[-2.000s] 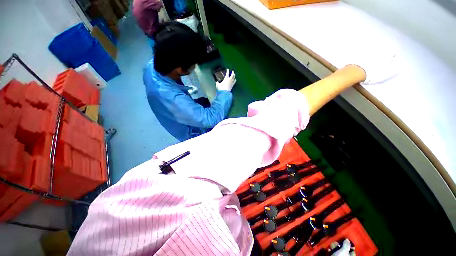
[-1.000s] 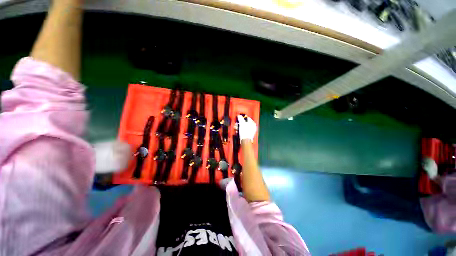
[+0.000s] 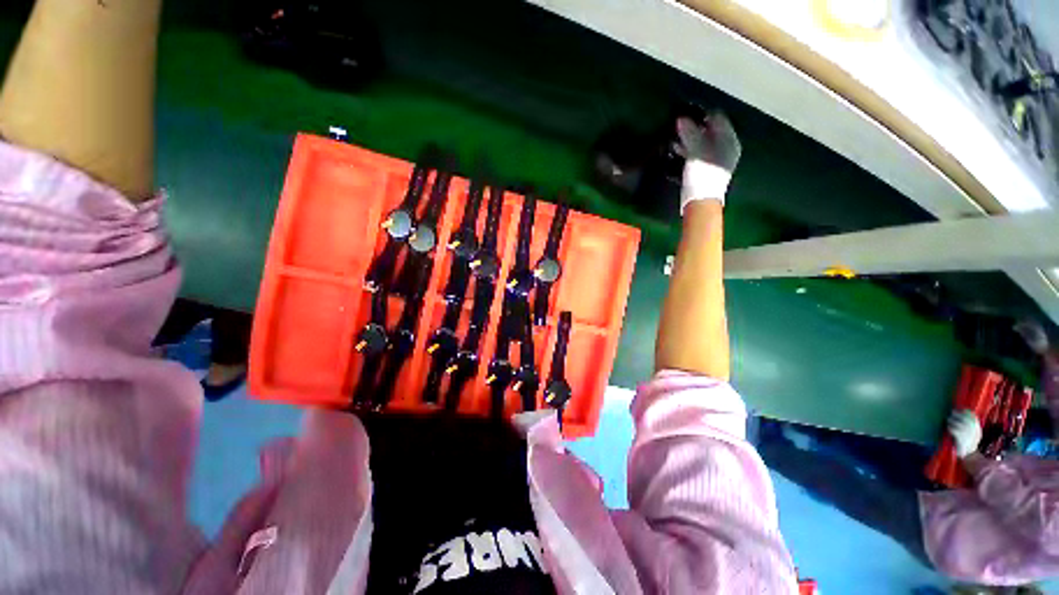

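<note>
An orange-red watch tray (image 3: 329, 279) lies on the green belt in front of me, slightly tilted in view. Black-strapped wristwatches (image 3: 483, 265) lie lengthwise in its middle compartments, and one lies at the lower right. The two left compartments and the upper right one hold no watch. My right hand (image 3: 706, 149), in a white glove, is beyond the tray's right end, over dark items under the shelf. Its fingers are spread or lightly bent in shadow; whether they hold something is unclear. My left forearm runs out of the top left, so that hand is hidden.
The white shelf (image 3: 755, 81) curves across the upper right, with dark strap-like items (image 3: 987, 70) on it and a pale post (image 3: 859, 246) below. Black items (image 3: 311, 44) lie on the belt behind the tray. At the far right, a person's gloved hand (image 3: 964, 432) touches another red tray.
My right hand has moved from the tray's upper right compartment to beyond the tray. The watches at the lower left and upper right are gone from the tray. A blurred glove at the left is gone.
</note>
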